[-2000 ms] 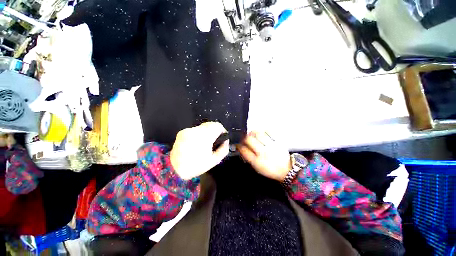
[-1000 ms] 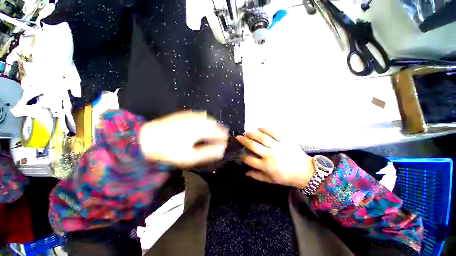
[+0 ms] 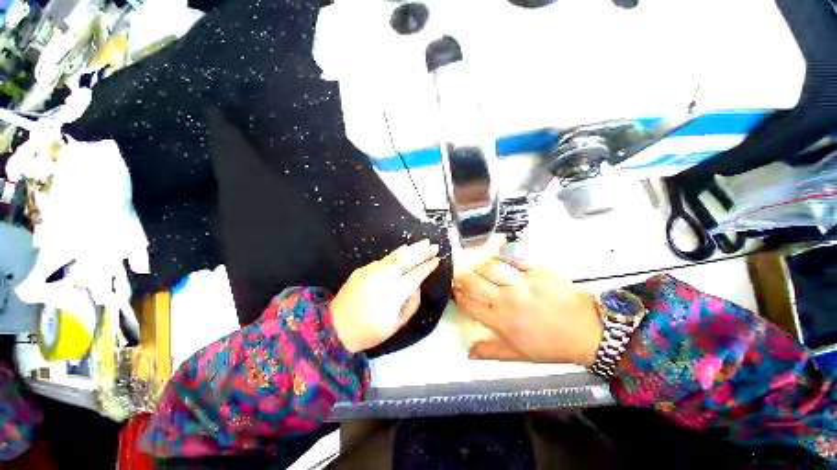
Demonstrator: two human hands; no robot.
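Note:
The speckled black garment panel (image 3: 275, 174) is spread left of and under the white sewing machine head (image 3: 569, 64) with its blue stripe. Its right edge runs up to the needle area, by the curved metal guard (image 3: 473, 174). My left hand (image 3: 385, 298) lies flat on the black cloth, fingertips just below the presser foot area. My right hand (image 3: 528, 307) lies flat beside it, fingertips at the cloth's right edge. Neither hand visibly closes on the cloth. The needle tip is hard to make out.
Black-handled scissors (image 3: 690, 229) lie right of the needle, beside a clear plastic bag (image 3: 789, 197). A tan-edged tray (image 3: 771, 289) is at far right. White scraps (image 3: 96, 202) and a yellow tape roll (image 3: 66, 332) are at left. A marked strip (image 3: 477, 401) lines the table's front edge.
The view has shifted so the machine head shows large. Both hands and the cloth edge have moved from the table's front edge up to the needle area. The left hand has flattened onto the cloth.

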